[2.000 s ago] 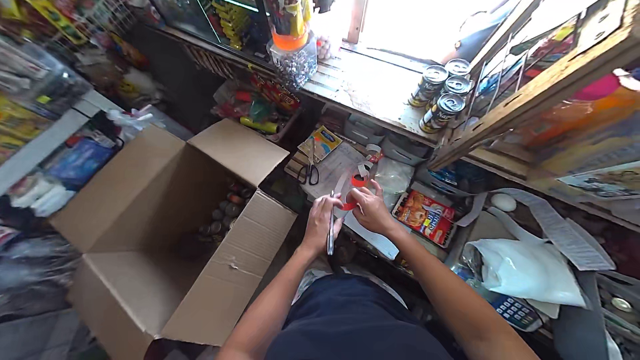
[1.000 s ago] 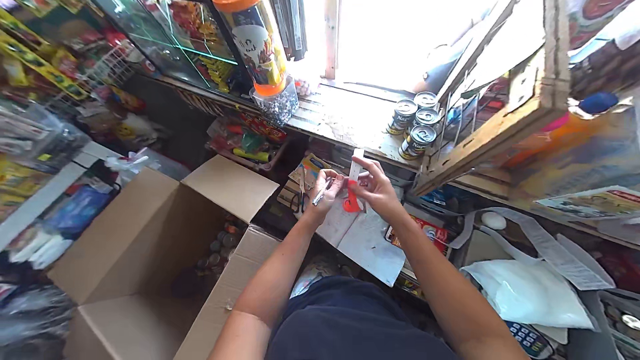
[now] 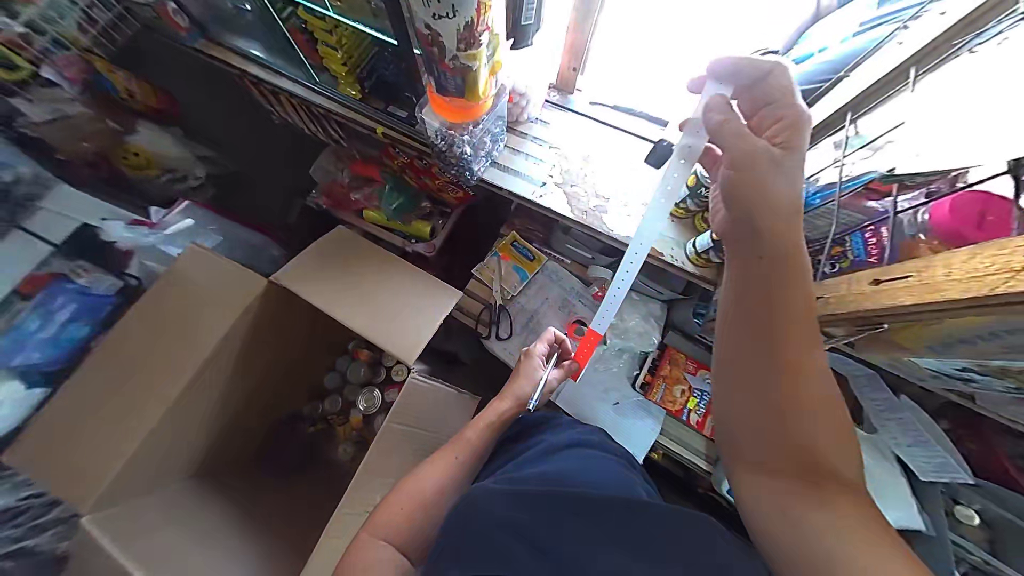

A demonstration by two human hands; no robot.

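Observation:
A long paper strip point(image 3: 642, 244), white with a red lower end and small marks along it, is stretched at a slant between my hands. Its upper end is pinched in my right hand point(image 3: 752, 136), raised in front of the bright window. My left hand point(image 3: 548, 366) grips the red end low over the shelf, with a silver pen point(image 3: 544, 382) also held in its fingers. Below the strip, partly behind it, lies a red tape-like ring point(image 3: 577, 327). Scissors point(image 3: 497, 308) with dark handles lie on papers to the left of the strip.
An open cardboard box point(image 3: 366, 296) with several cans point(image 3: 369, 399) stands at the left. Cans point(image 3: 704, 248) are on the wooden counter point(image 3: 560, 172), partly behind my right wrist. A jar with an orange lid point(image 3: 458, 106) rises at the counter's left. A wooden frame point(image 3: 928, 280) juts in at right.
My right hand has moved up and away from my left, and the strip between them now shows at full stretch. Earlier both hands were close together. The view has shifted closer.

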